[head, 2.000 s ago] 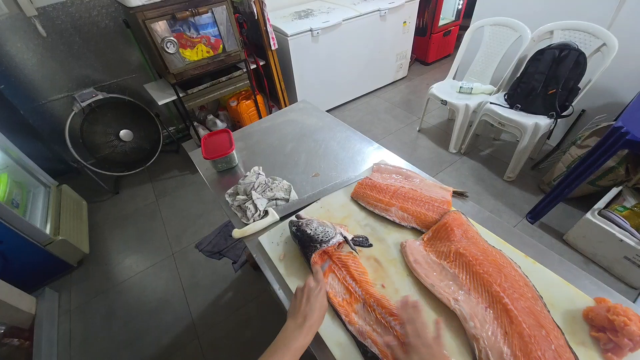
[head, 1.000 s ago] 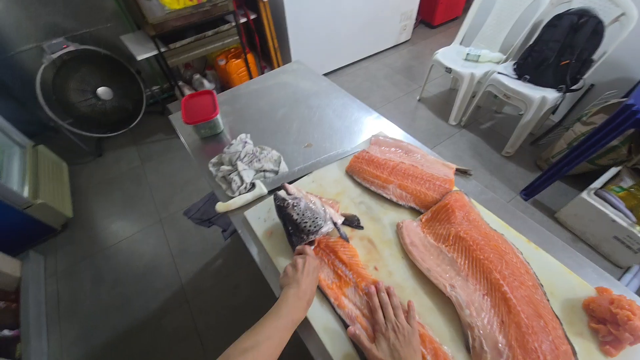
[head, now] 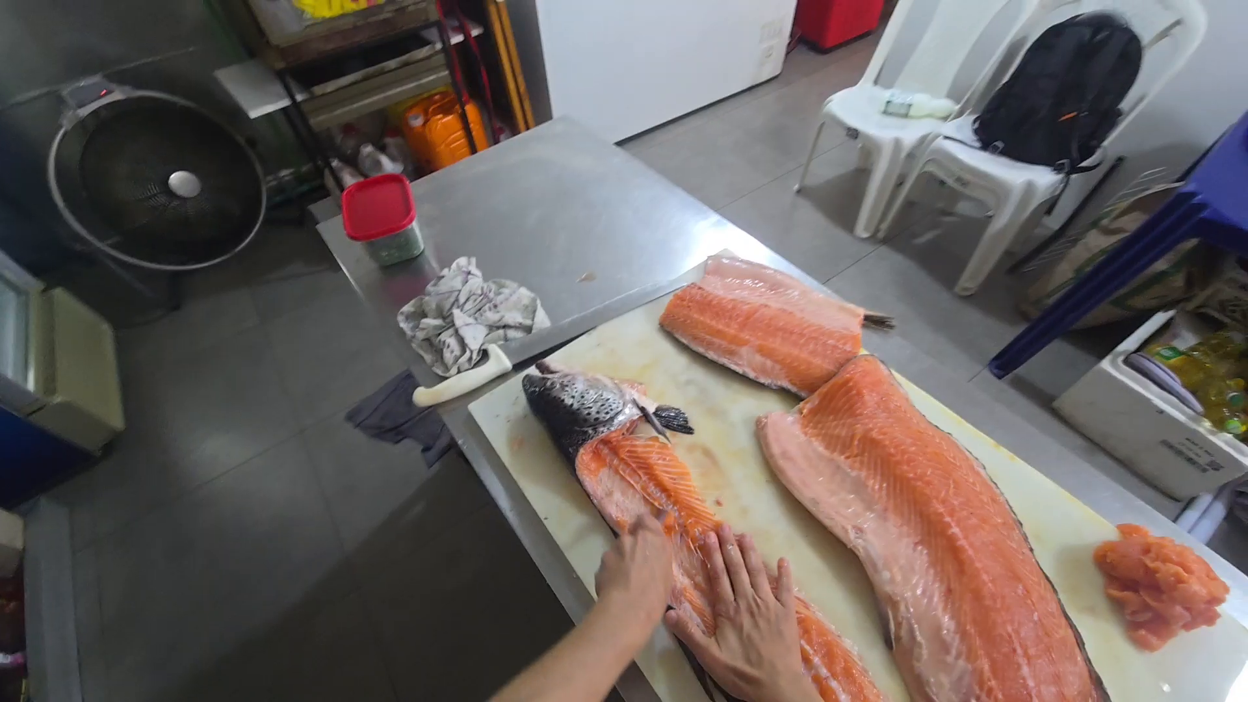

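A salmon frame with its dark, spotted head (head: 585, 405) and orange flesh lies along the near left side of a pale cutting board (head: 717, 463). On its flesh, my left hand (head: 639, 565) rests with curled fingers; whether it grips a small thing is hidden. Just right of it, my right hand (head: 746, 609) lies flat on the fish, fingers slightly spread. Beside these, a large salmon fillet (head: 936, 526) and a shorter salmon piece (head: 770, 327) lie flesh side up. A heap of salmon scraps (head: 1160, 585) sits at the right end.
A white-handled knife (head: 463, 377) lies by the board's corner, its blade not visible. Near it on the steel table (head: 585, 210) are a crumpled cloth (head: 473, 314) and a red-lidded container (head: 380, 219). White plastic chairs (head: 1004, 180), one with a black backpack (head: 1063, 93), stand beyond.
My left hand has moved along the fish away from its head, to beside my right hand. The right hand remains on the fish. The view has tilted downward.
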